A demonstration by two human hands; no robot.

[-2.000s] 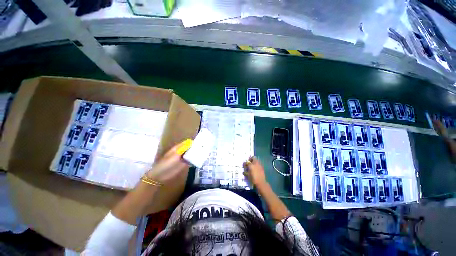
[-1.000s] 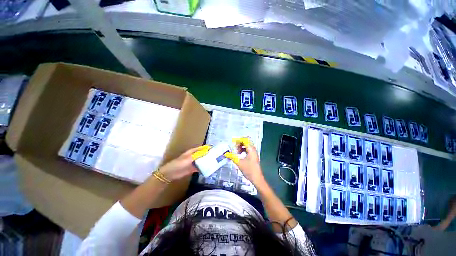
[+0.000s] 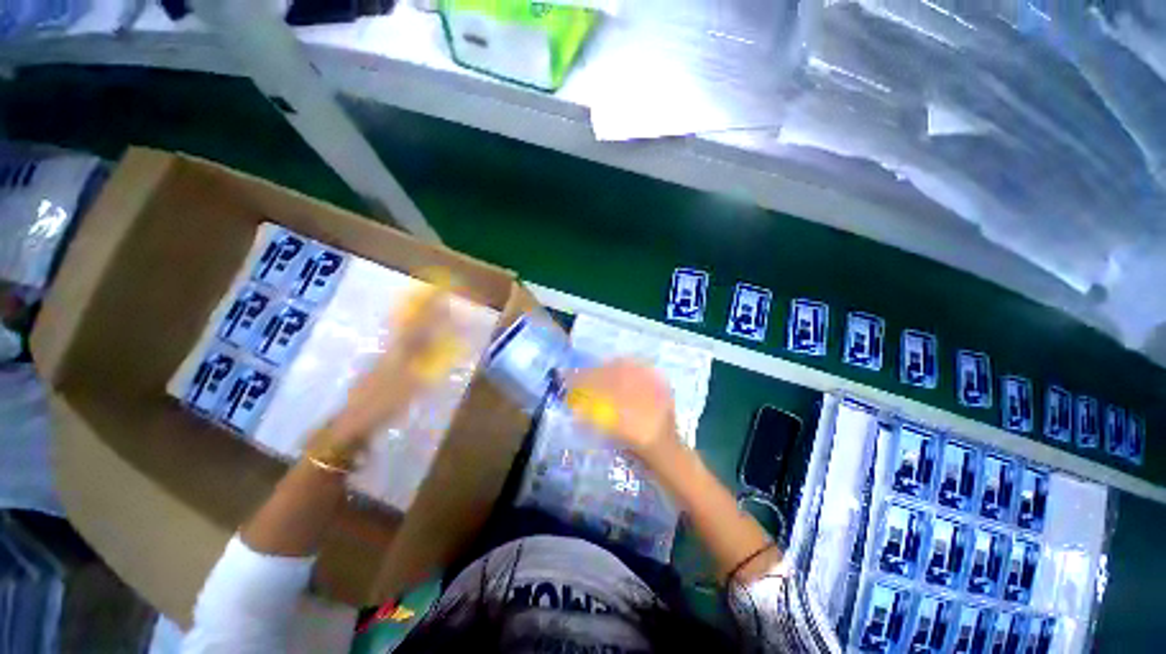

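My right hand (image 3: pixel 627 406), with yellow finger cots, holds an electronic module (image 3: pixel 531 363) over the carton's right edge; its blue-bordered face shows. My left hand (image 3: pixel 416 351), blurred and with yellow finger cots, is over the blister tray (image 3: pixel 335 358) in the open carton (image 3: pixel 102 422); whether it holds anything cannot be told. Modules (image 3: pixel 240 317) fill the tray's left columns, and the rest of it looks white. The small-parts tray (image 3: pixel 652 377) lies right of the carton, partly under my right hand and forearm.
Spaced modules (image 3: pixel 807 327) lie in a row on the green conveyor belt (image 3: pixel 575 236). A mobile phone (image 3: pixel 771 450) lies beside stacked filled trays (image 3: pixel 1087 511) at the right. A green-and-white box (image 3: pixel 518 38) and a heap of plastic sheets (image 3: pixel 946 141) are on the upper shelf.
My left hand has left the module and moved over the carton. My right hand now holds the module, turned from its plain face to its bordered face. The view has shifted and tilted.
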